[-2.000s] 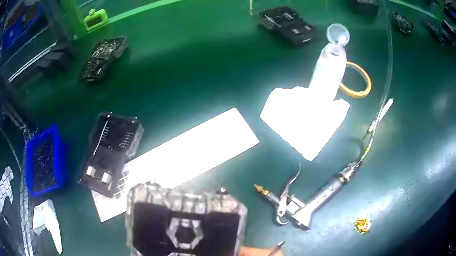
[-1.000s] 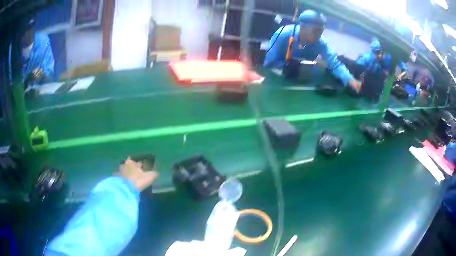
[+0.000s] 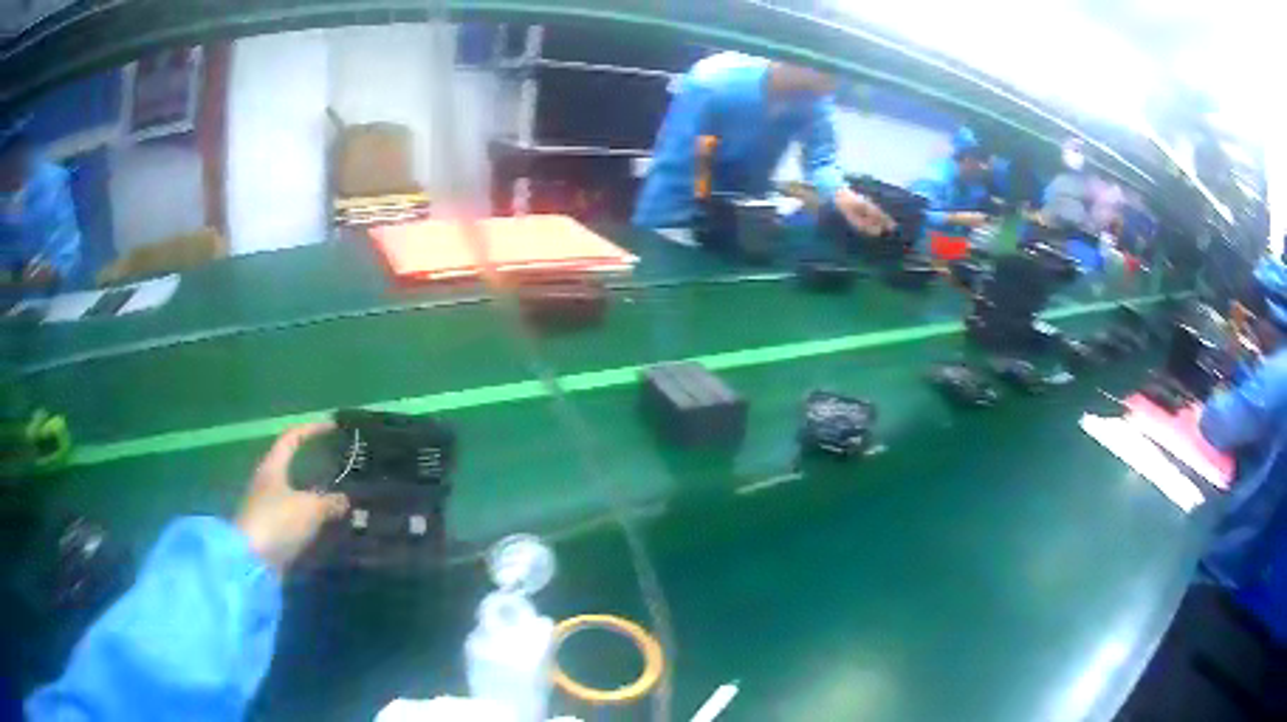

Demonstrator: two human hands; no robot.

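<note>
My left hand (image 3: 287, 497), bare with a light blue sleeve, comes in from the lower left. Its fingers grip the left edge of a black device housing (image 3: 391, 494), which shows slots and small silver contacts on its upper face. The housing is at or just above the green surface; the exact gap cannot be told. My right hand is out of the picture.
A white bottle (image 3: 511, 652) with a round flip cap stands beside a yellow-tan tape roll (image 3: 607, 659) at the bottom. A black block (image 3: 693, 405) and a dark unit (image 3: 838, 423) lie along the green line. Across the bench are orange-red sheets (image 3: 497, 246) and workers in blue.
The view has tilted up from the near bench and shifted right. My left hand has come into view and now holds the slotted black housing by its left edge.
</note>
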